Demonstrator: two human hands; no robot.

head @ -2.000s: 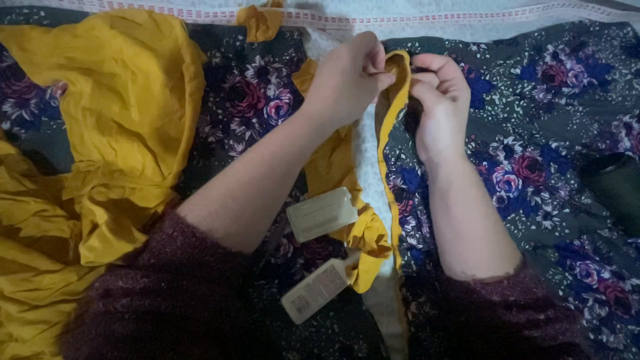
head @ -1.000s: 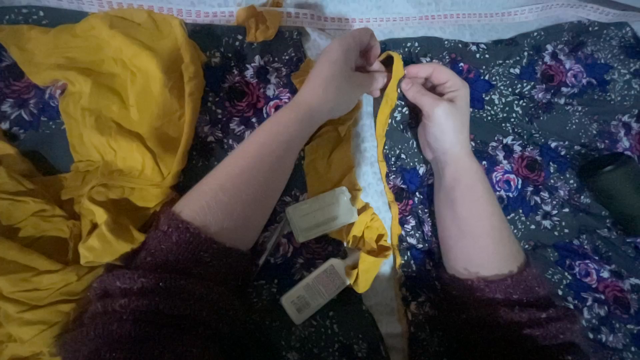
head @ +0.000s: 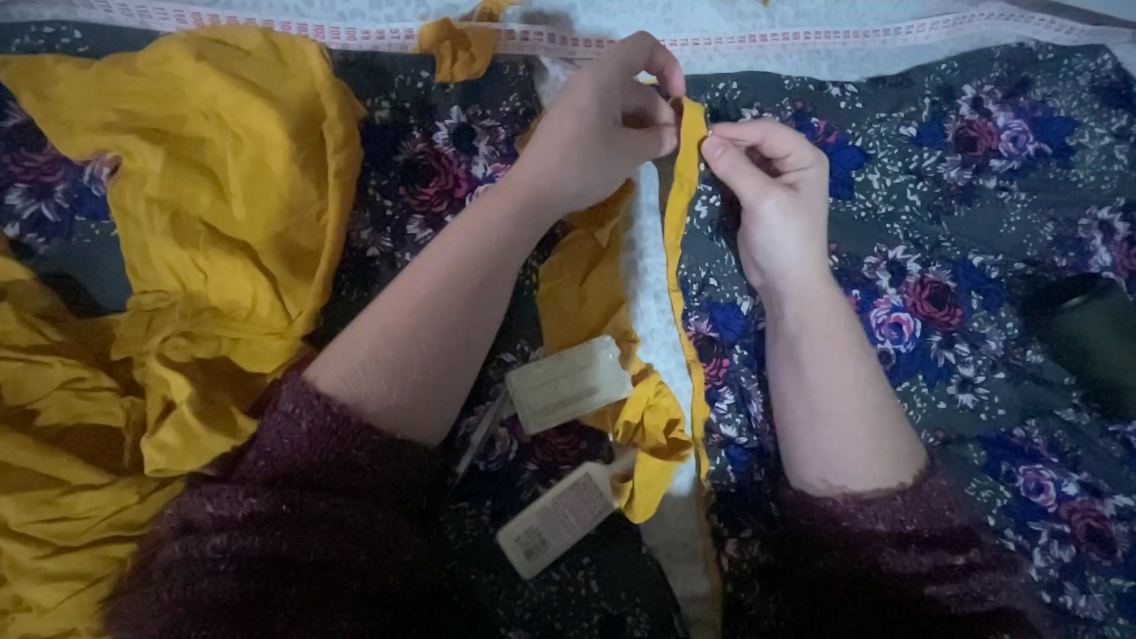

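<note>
A narrow folded strip of yellow fabric (head: 682, 213) runs up the middle of the view between my hands. My left hand (head: 612, 115) pinches its upper end from the left. On the other side, my right hand (head: 768, 186) has thumb and forefinger together at the strip's right edge, with a tiny point showing between the tips, too small to name. Left of the strip lies a crumpled yellow fabric piece (head: 586, 293). A pale, flat rectangular piece (head: 568, 383) and a small cream bottle (head: 559, 519) bearing writing lie below my left hand.
A large bunched yellow cloth (head: 240, 177) covers the left side. Dark floral fabric (head: 958, 222) spreads under everything. A measuring tape (head: 799, 37) crosses the top, near a yellow scrap (head: 457, 49). At the right edge lies a dark cylindrical object (head: 1087, 342).
The strip's top, looped over between my hands earlier, now stands narrower and straighter. My left hand's fingers have shifted to the strip's upper end, and the right fingertips have moved slightly.
</note>
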